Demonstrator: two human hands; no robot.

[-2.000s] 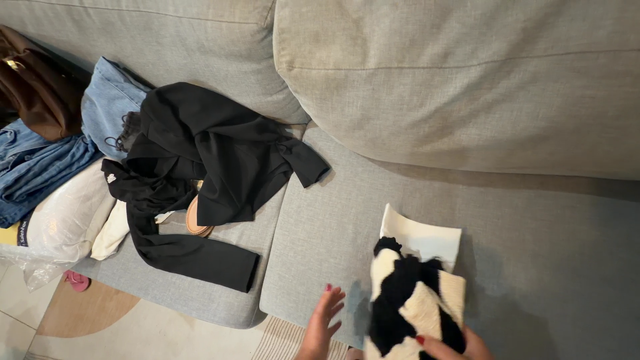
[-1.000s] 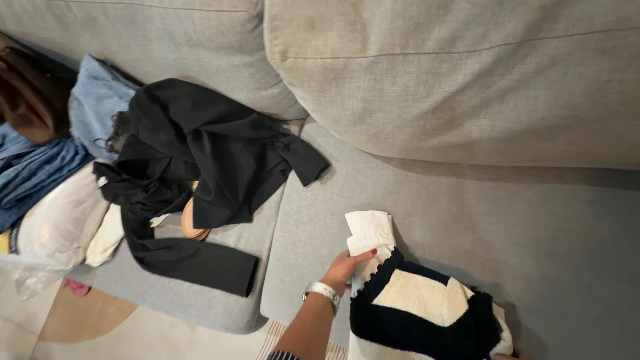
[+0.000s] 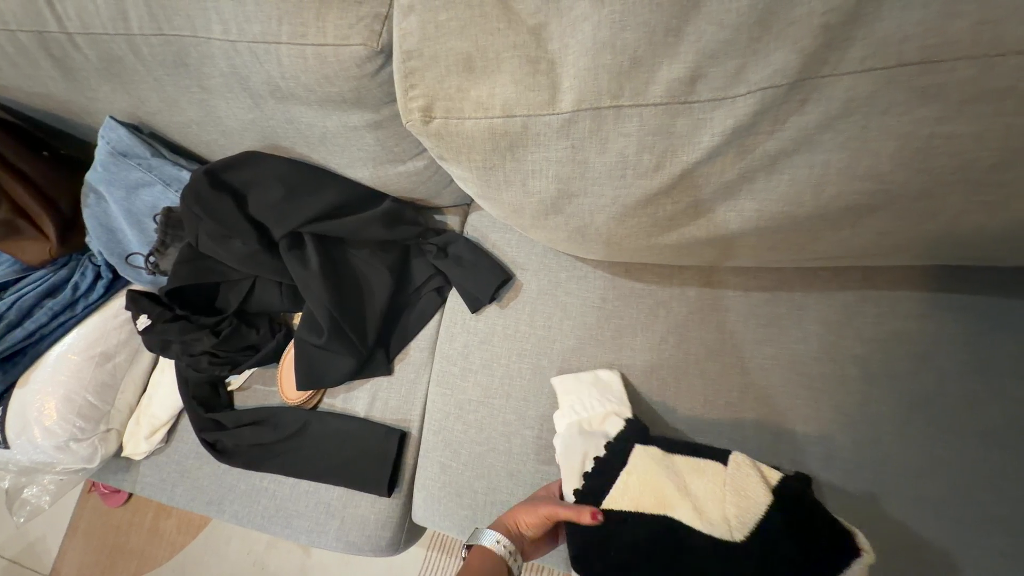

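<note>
A black-and-cream knitted garment (image 3: 680, 496), folded into a bundle, lies at the lower right on the grey sofa seat (image 3: 744, 360). Out of its upper left corner sticks a white cuff-like fabric piece (image 3: 594, 400). My left hand (image 3: 544, 516), with a silver mesh watch band at the wrist, grips the garment's left edge, thumb on top and the fingers hidden beneath. My right hand is out of view. Left of the seam between the seats, a black jacket (image 3: 320, 240) lies crumpled with its sleeves spread.
Light-blue denim (image 3: 132, 196), a brown leather-like item (image 3: 36, 192), darker blue denim (image 3: 56, 320) and a plastic-wrapped white bundle (image 3: 80, 392) are piled at the far left. A tan round-ended item (image 3: 294, 376) shows under the jacket. Sofa back cushions (image 3: 680, 160) rise behind.
Two seconds ago my left hand was open beside the bundled garment; now it grips the left edge. The garment lies wider and turned. My right hand has left the view.
</note>
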